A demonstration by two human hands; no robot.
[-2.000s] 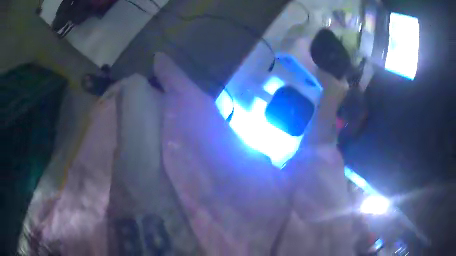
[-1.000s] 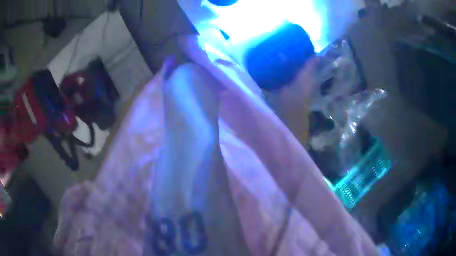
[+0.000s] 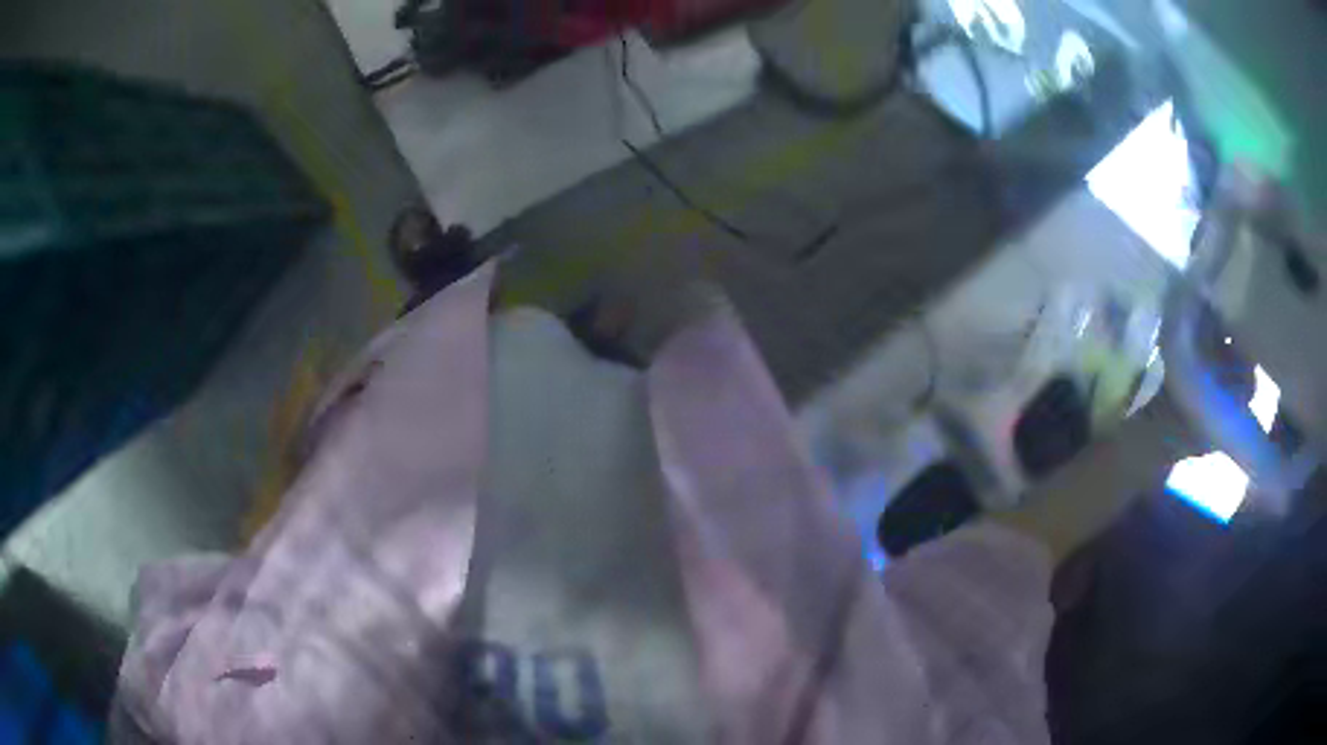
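Note:
Two units with black rounded tops lie on the white table [image 3: 859, 422] at the right, blurred. The nearer unit [image 3: 927, 507] is beside my right sleeve; the farther unit [image 3: 1051, 425] is just beyond my bare forearm. My right hand [image 3: 1128, 463] reaches out from the pink sleeve at the right, past the units. Its fingers are too blurred to make out, and I cannot tell whether it holds anything. My left hand is not in view; only the pink sleeve on that side shows.
A large dark green crate [image 3: 131, 233] stands at the left. A red robot arm [image 3: 582, 21] is at the top edge over a white base [image 3: 539, 138]. A thin black cable [image 3: 691, 204] trails over the grey floor. Bright white panels [image 3: 1153, 186] glare at the right.
The view has swung round: the green crate shows at the left again and the robot arm is at the top. The strong blue-white glare around the unit is gone from view. My right forearm now points up-right.

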